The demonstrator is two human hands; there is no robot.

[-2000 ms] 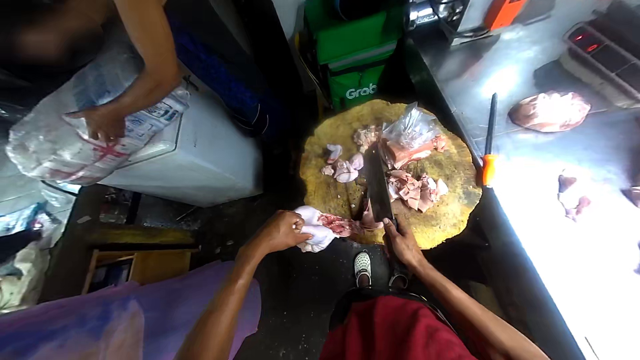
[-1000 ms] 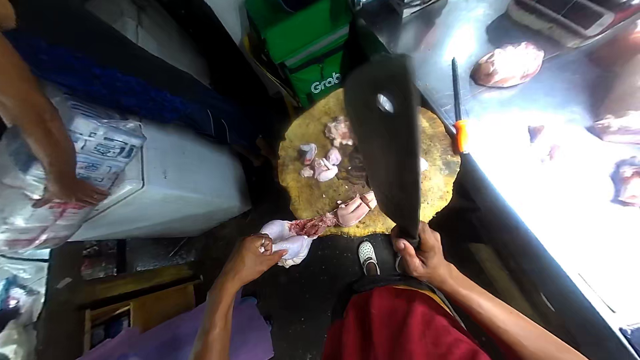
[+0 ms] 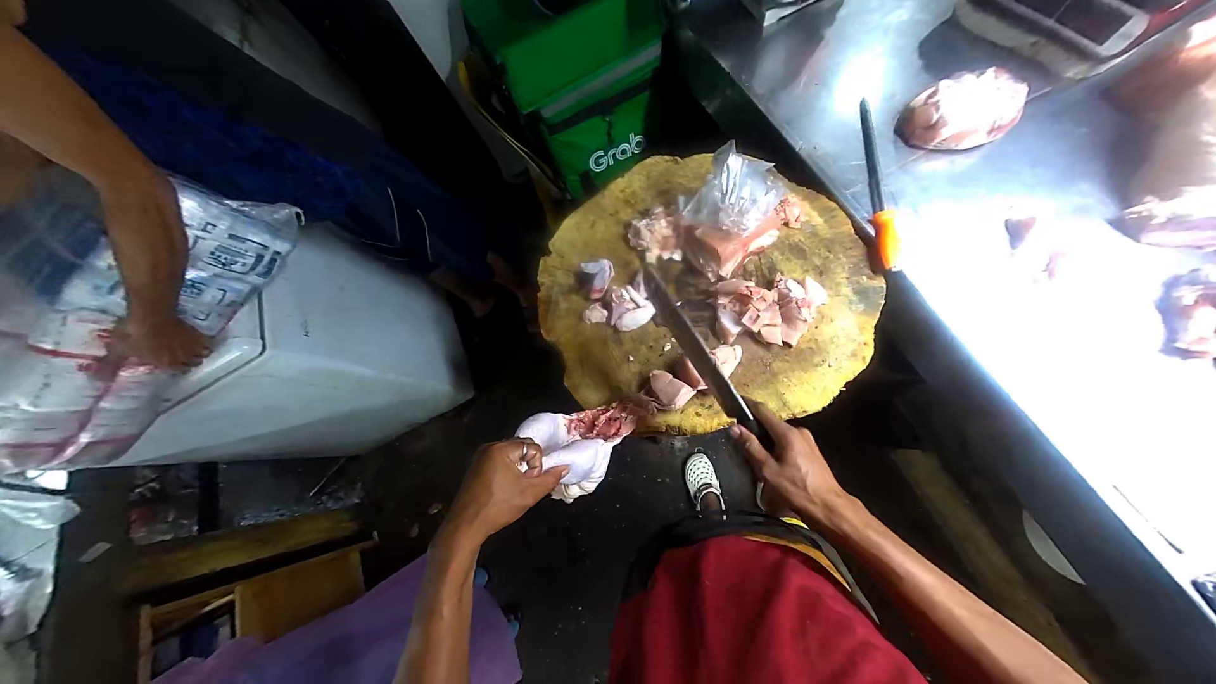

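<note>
My left hand [image 3: 508,484] grips a raw chicken carcass [image 3: 575,446] at the near left edge of a round wooden chopping block [image 3: 594,366]; its cut, red end rests on the wood. In my right hand [image 3: 793,461] is the handle of a cleaver [image 3: 698,351], seen nearly edge-on, its blade down on the block beside cut pieces [image 3: 670,389]. Right of the blade lies a heap of chopped meat [image 3: 769,309]. Small chicken pieces [image 3: 629,306] lie left of it. Farther back, a clear plastic bag [image 3: 736,190] covers a larger pink piece of meat [image 3: 727,249].
A metal counter [image 3: 950,209] on the right holds a sharpening steel [image 3: 872,157] with an orange handle [image 3: 885,239] at its edge, and more meat [image 3: 964,109]. A green delivery bag [image 3: 598,104] stands behind the block. At left, another person's hand [image 3: 157,342] rests on a plastic-wrapped bundle [image 3: 223,256].
A second ago the cleaver was raised, its broad face covering much of the block; now it is down on the wood. My left hand has kept hold of the chicken.
</note>
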